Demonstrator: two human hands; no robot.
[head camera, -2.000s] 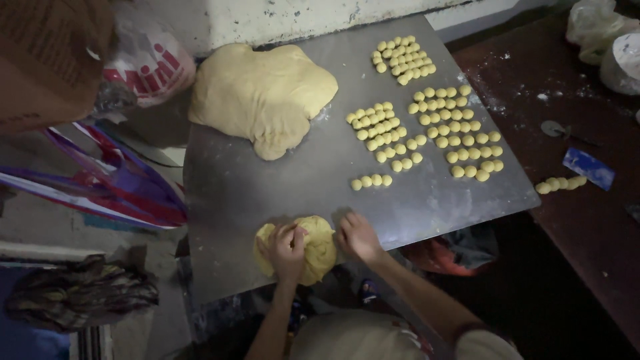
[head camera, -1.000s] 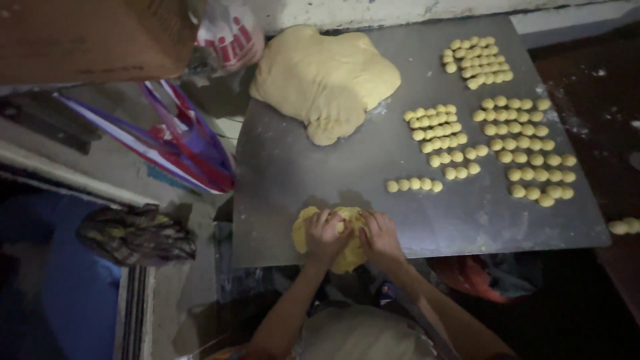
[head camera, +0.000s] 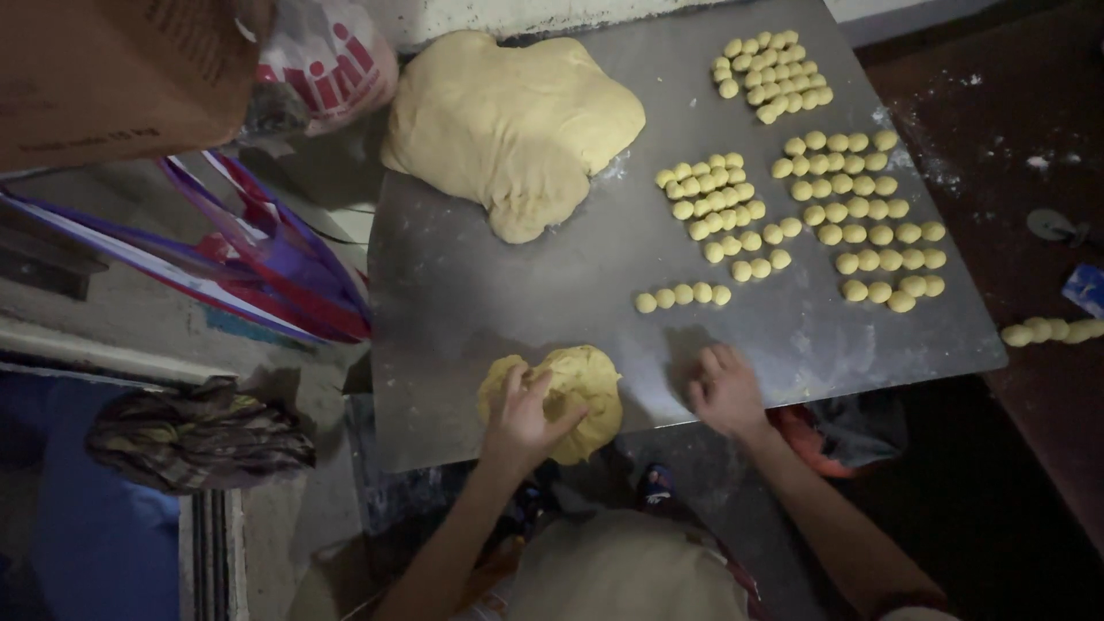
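A flattened, ragged piece of yellow dough (head camera: 595, 388) lies at the near edge of a grey metal tabletop (head camera: 483, 285). My left hand (head camera: 530, 418) rests on its left part, fingers spread and thumb toward the hollow in its middle. To the right, apart from the dough, my right hand (head camera: 724, 388) is over the table's near edge with fingers curled; whether it holds anything is hidden. A large smooth mass of dough (head camera: 517, 121) sits at the back left. Small dough balls (head camera: 711, 203) stand in short rows on the right half, with one separate row (head camera: 683, 296) nearer my right hand.
A cardboard box (head camera: 112, 78) and a printed plastic bag (head camera: 332, 69) are at the upper left. Striped straps (head camera: 259, 259) hang beside the table's left edge. A crumpled cloth (head camera: 203, 435) lies lower left. On the dark surface at right are more dough (head camera: 1048, 331) and a blue packet (head camera: 1087, 289).
Both hands were together on the flattened dough one second ago. My right hand has moved off it to the right, while my left hand remains on it.
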